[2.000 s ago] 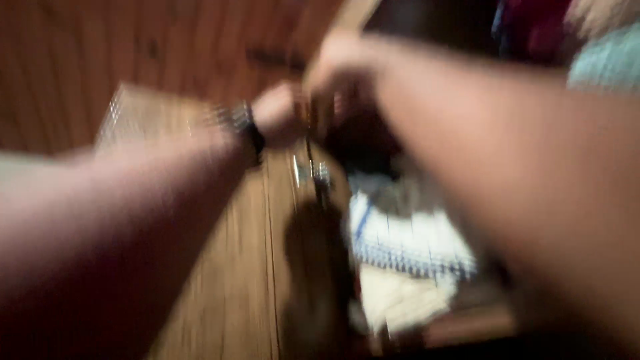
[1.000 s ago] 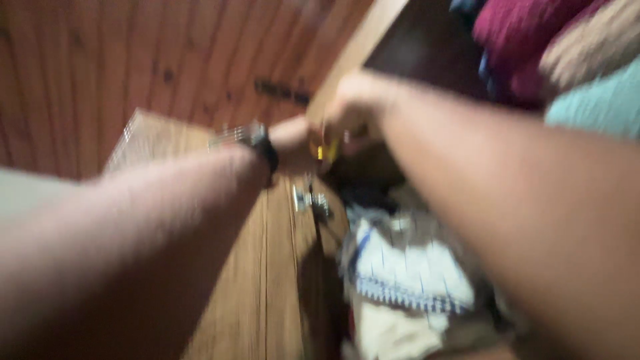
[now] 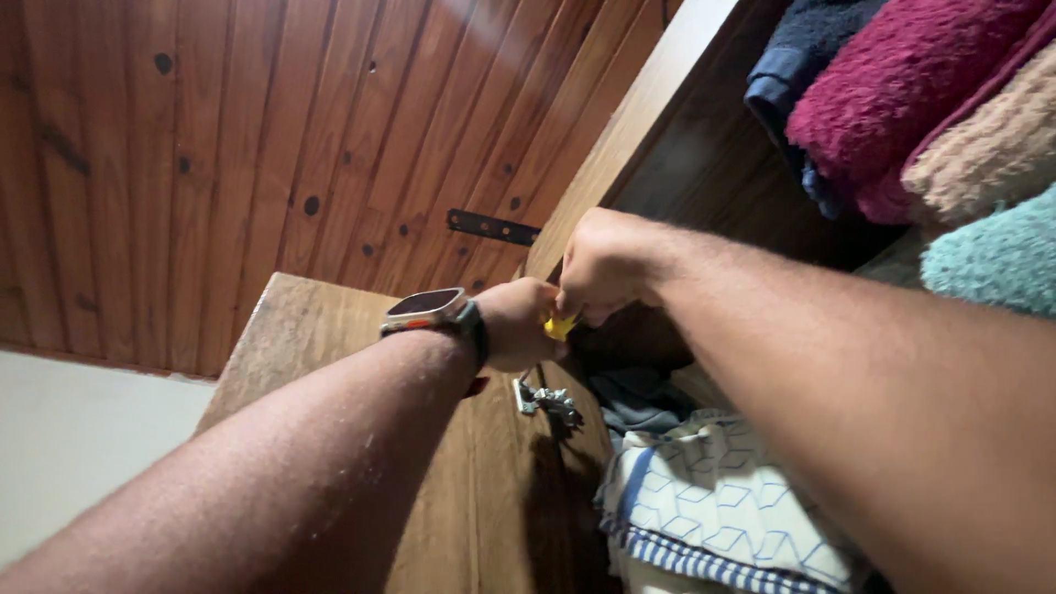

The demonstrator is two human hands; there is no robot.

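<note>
My left hand (image 3: 518, 323), with a smartwatch on its wrist, is closed on a small yellow object (image 3: 560, 327) of unclear kind. Touching it from the right, my right hand (image 3: 606, 260) is curled with its fingers bent; whether it also grips the yellow object cannot be told. Both hands are at the corner where the wooden cabinet door (image 3: 445, 462) meets the cabinet's wooden frame (image 3: 627, 140). Just below them a metal cabinet hinge (image 3: 549, 402) is fixed to the door.
Rolled towels in magenta (image 3: 891, 107), beige (image 3: 990, 148) and teal (image 3: 998, 252) lie at the upper right. A white and blue patterned cloth (image 3: 726, 503) is folded lower down. Behind is a wood-plank ceiling (image 3: 247, 165) with a black metal bracket (image 3: 493, 227).
Both hands stay together at the same corner by the hinge. The view has shifted slightly and become sharper.
</note>
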